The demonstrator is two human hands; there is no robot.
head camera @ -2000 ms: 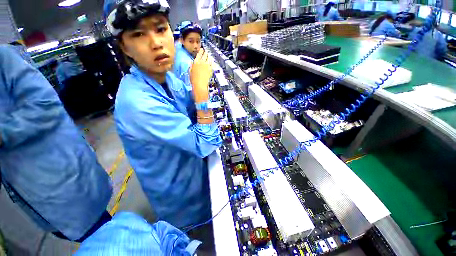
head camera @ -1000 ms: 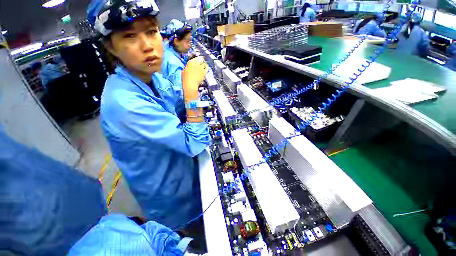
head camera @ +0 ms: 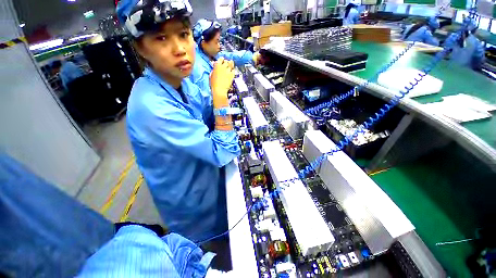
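A dark populated circuit board (head camera: 326,203) lies on the line in front of me, with long silver-white heatsinks (head camera: 298,203) standing on it. Copper-ringed coils (head camera: 278,249) and small white parts line its left side. A blue sleeve (head camera: 144,255) at the bottom edge looks like my left arm. A small white patch at its cuff (head camera: 217,273), perhaps my gloved left hand (head camera: 220,274), is cut off by the frame; its fingers are hidden. My right hand is out of the picture. A blue coiled cord (head camera: 326,156) hangs over the boards.
A person in a blue smock (head camera: 174,136) stands left of the line, facing me, hand raised; another is behind. Blurred blue cloth (head camera: 43,222) fills the lower left. Right are a black bin of white parts (head camera: 356,132) and a green shelf (head camera: 416,201) with a thin pale stick (head camera: 456,241).
The view has swung left, then back right. The blue-clothed shape at left has dropped lower. The farther person's arm now reaches across the line. The boards look unchanged.
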